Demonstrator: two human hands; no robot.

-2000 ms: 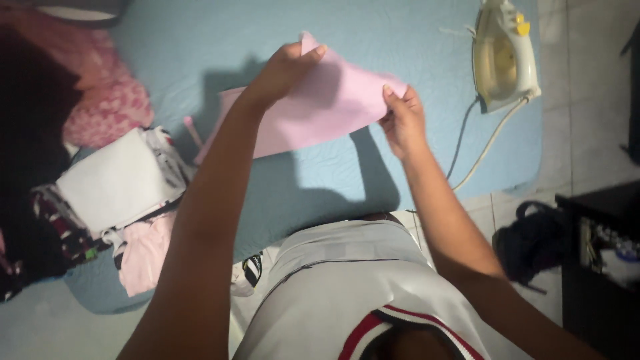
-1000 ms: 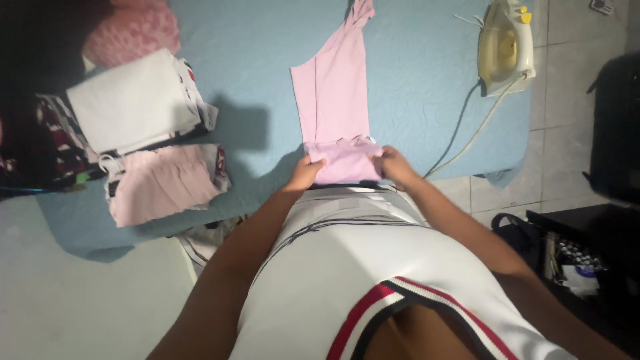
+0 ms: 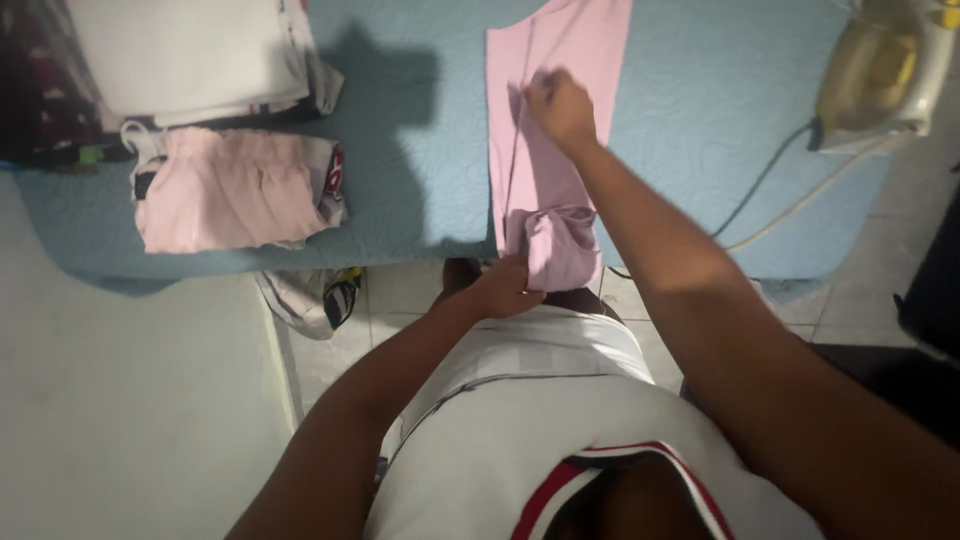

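A pink garment (image 3: 555,172) lies lengthwise on the blue quilted cover (image 3: 375,180), its near end bunched over the front edge. My left hand (image 3: 506,289) grips the garment's near end at its left side. Farther up, my right hand (image 3: 561,109) is over the cloth with its fingers curled, pinching a fold near the left edge; the fingertips are partly blurred. At the right, a steam iron (image 3: 877,75) with a yellowish tank stands on the cover, its cord trailing toward the front edge.
Left of the garment lie a folded pale pink ruffled garment (image 3: 232,191) and a stack of folded white clothes (image 3: 187,56). A white cloth item (image 3: 304,300) shows below the cover's edge. A pale surface (image 3: 135,375) is at lower left, a dark object (image 3: 934,277) at far right.
The pink garment, held up in the air two seconds ago, now lies on the cover. My right hand has moved from its near end up along it; my left hand stays at the near end.
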